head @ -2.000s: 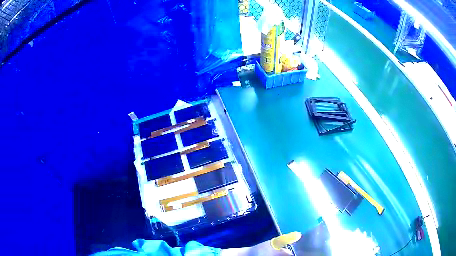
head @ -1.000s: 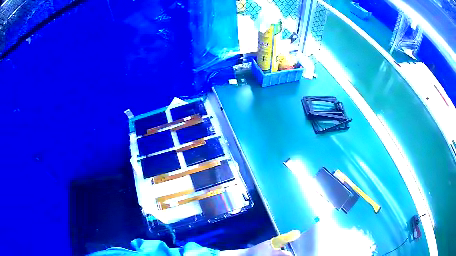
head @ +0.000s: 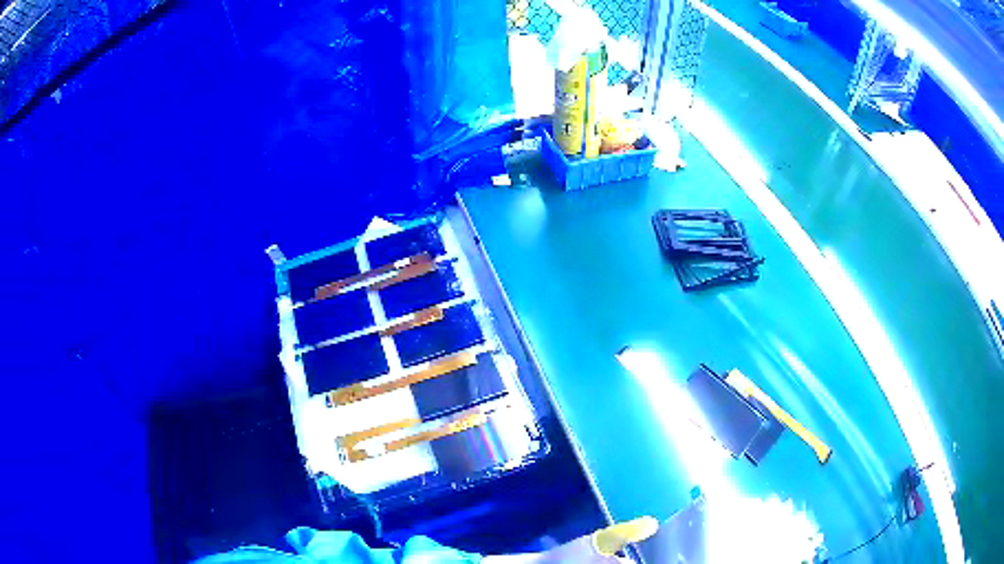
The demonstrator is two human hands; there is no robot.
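My left hand (head: 617,540) is at the bottom edge, partly cut off, with a yellow cot on a finger. It holds a grey panel (head: 674,535) by its left side; the panel's lower part is cut off. My right hand is out of the picture. A dark display module (head: 729,410) with a long orange-yellow flex cable (head: 779,416) lies on the green bench, overlapping another dark piece. A panel tray (head: 302,410) left of the bench edge holds several dark panels with orange strips.
Black frames (head: 707,249) lie stacked on the bench. A blue bin (head: 603,169) with a yellow bottle (head: 570,108) stands at the far end. A thin wire (head: 864,548) runs to a dark red piece (head: 912,495) at the right. White glare covers the bench's middle.
The whole view has shifted slightly, so bench things appear a little further left. The held panel's glare has changed from dark to bright to grey. My left hand still holds it.
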